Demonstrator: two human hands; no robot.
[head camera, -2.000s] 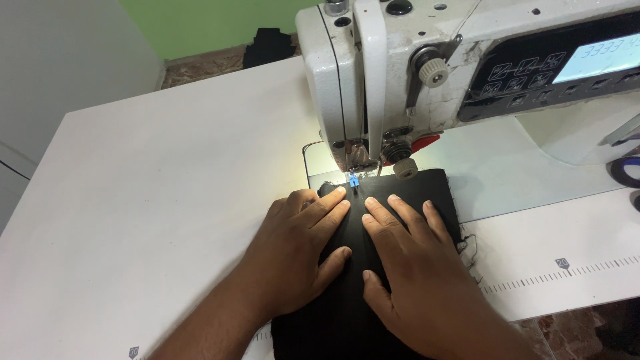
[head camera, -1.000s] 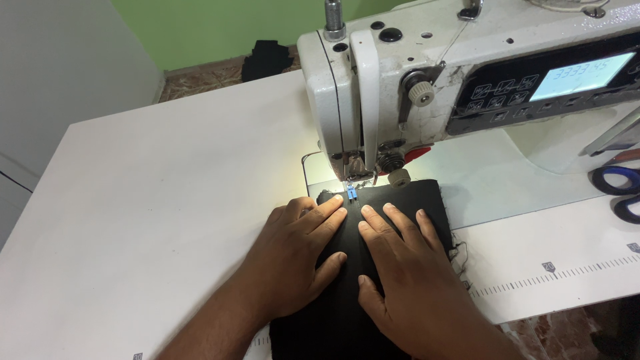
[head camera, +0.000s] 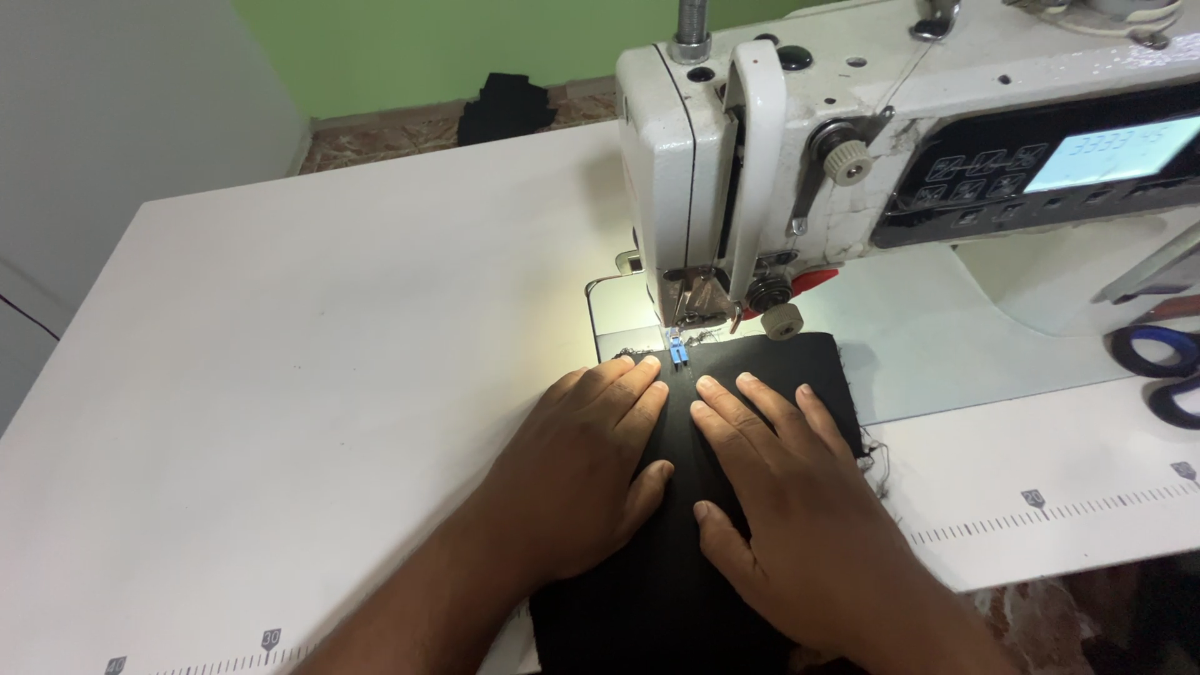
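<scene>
A black fabric piece with frayed edges lies on the bed of a white sewing machine. The blue presser foot rests at the fabric's far edge, and a faint line of stitching shows just in front of it. My left hand lies palm down on the fabric's left part, fingertips just left of the foot. Flat on the right part is my right hand, fingers spread, fingertips just right of and nearer than the foot. Neither hand grips anything. The needle tip cannot be made out.
Blue-and-black scissors handles lie at the right on the white table. A printed ruler scale runs along the table's front edge. The machine's lit display is at upper right. Dark cloth lies on the floor behind.
The fabric's far edge has moved a little away from me under the presser foot, with both hands keeping flat on it. The view has shifted slightly.
</scene>
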